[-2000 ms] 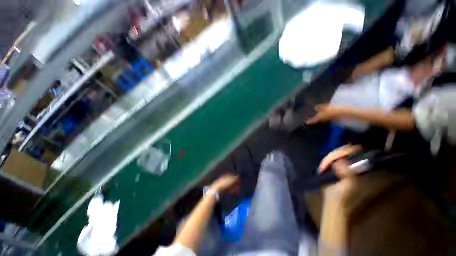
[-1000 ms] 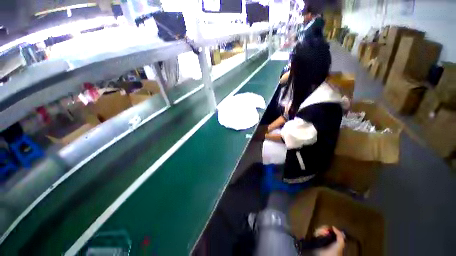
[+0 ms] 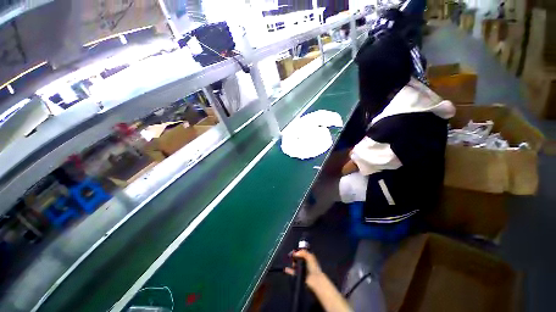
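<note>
My right hand is low in the middle, with its forearm coming from the bottom edge. It is closed around a black cylindrical tool, which looks like the electric screwdriver, just off the bench's right edge. A pale metallic end shows above the fingers, and a dark cord runs beside it. My left hand is not in view. A clear plastic tray is cut off by the bottom edge, on the green bench. A small red item lies right of it.
A white round cloth-like shape lies further up the bench. A person in a black and white jacket sits on a blue stool ahead. An open carton stands at lower right, with a filled carton beyond. Metal rails run along the left.
The view has swung up from the bench and lap to look along the line. My right hand, with the black tool, has moved left from over the open carton towards the bench edge. My left hand has left the picture.
</note>
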